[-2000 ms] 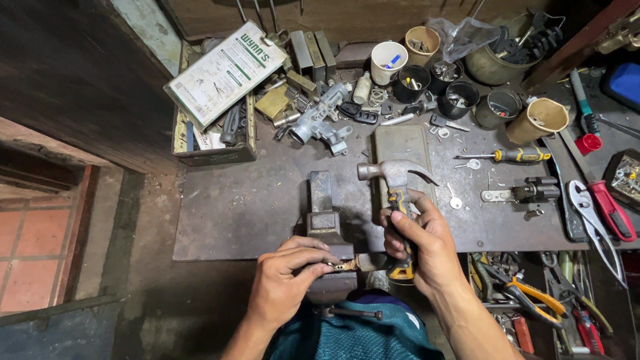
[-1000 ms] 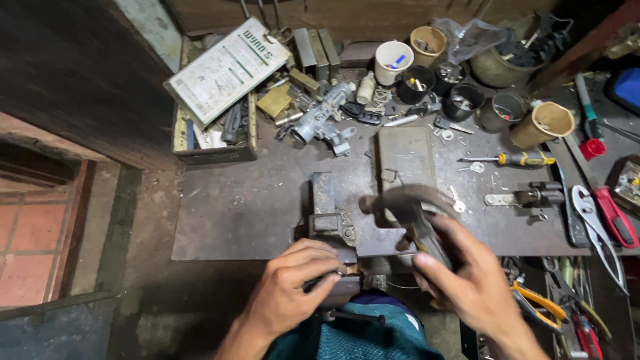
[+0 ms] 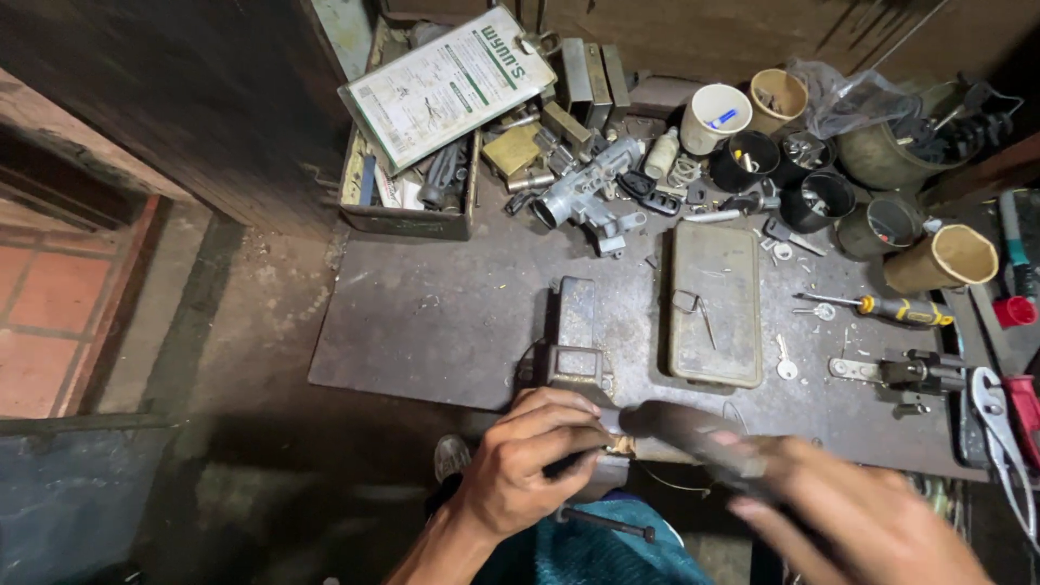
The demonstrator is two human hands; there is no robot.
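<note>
My right hand (image 3: pixel 837 496) is closed on a claw hammer (image 3: pixel 682 426), blurred, with its head over the jaws of a bench vise (image 3: pixel 578 366). Beside the hammer head, my left hand (image 3: pixel 540 451) has its fingertips together at a small brass-coloured piece (image 3: pixel 622 444) at the vise jaws. Whether the fingers hold that piece or something hidden behind them cannot be told. The vise's handle bar (image 3: pixel 609 524) sticks out below my left hand.
Right of the vise lies a plastic case (image 3: pixel 715 305) with a bent wire on it. Farther right are a screwdriver (image 3: pixel 902 309), keys (image 3: pixel 786 361) and pliers (image 3: pixel 995 414). Lock parts (image 3: pixel 585 191), cups (image 3: pixel 717 118) and a box (image 3: pixel 406 221) with a clipboard stand behind.
The hammer, upright in my right hand two seconds ago, is now tilted with its head down at the vise, near my left fingers. My left hand has stayed at the vise.
</note>
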